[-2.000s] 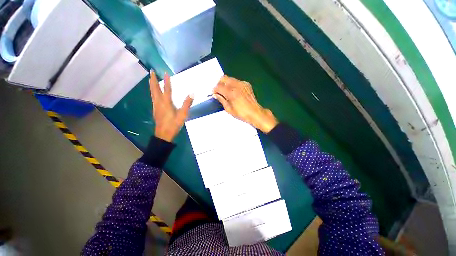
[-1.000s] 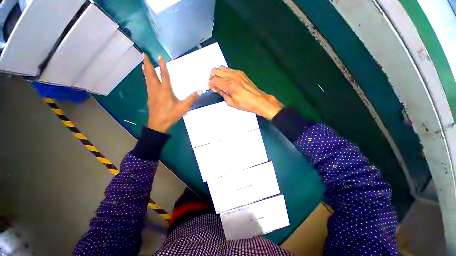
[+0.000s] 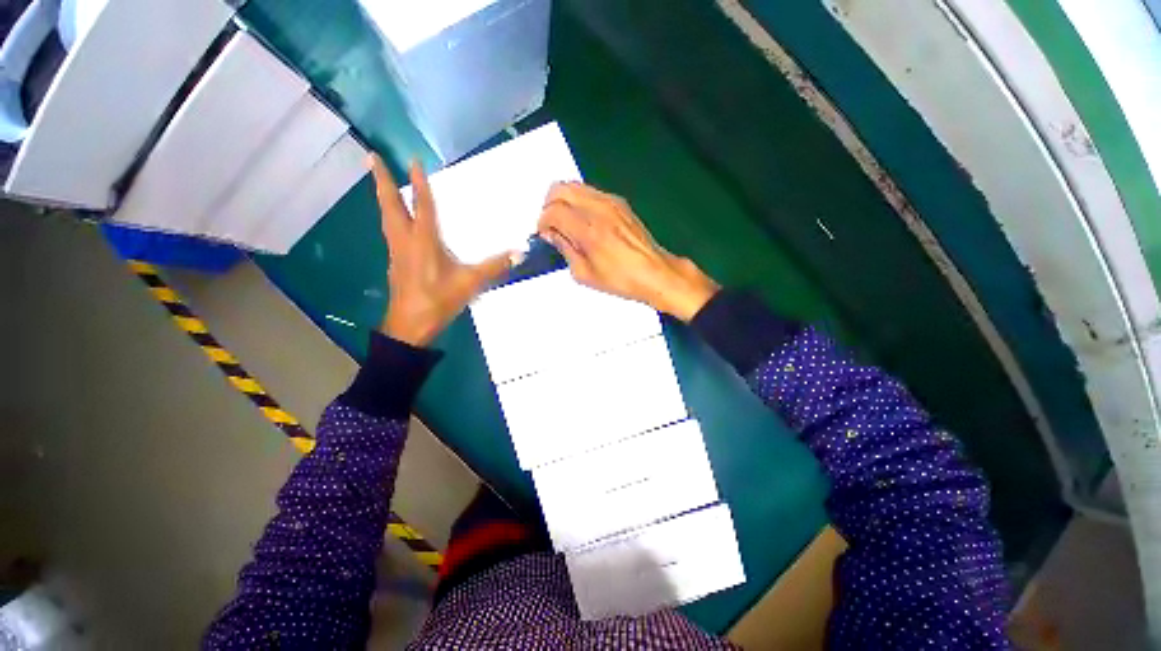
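A white retail box [image 3: 494,185] lies on the teal-green bench between my bare hands. My left hand [image 3: 425,265] is spread along its left side, thumb near the front edge, fingers pointing away. My right hand [image 3: 616,249] has its fingers bent together at the box's front right edge; whether they pinch a flap or a small piece is hidden. A row of several closed white boxes [image 3: 579,331] runs from just in front of it towards my body.
A tall white box stack [image 3: 474,89] stands behind the box. Large white boxes [image 3: 242,153] stand at upper left, above a blue bin [image 3: 172,247]. A dark green channel [image 3: 815,267] and raised white ledge [image 3: 1019,191] curve along the right. Brown cardboard [image 3: 792,598] shows at lower right.
Both hands stay at the same box. The right fingers have shifted slightly left along its front edge, nearer the left thumb. The view has shifted a little.
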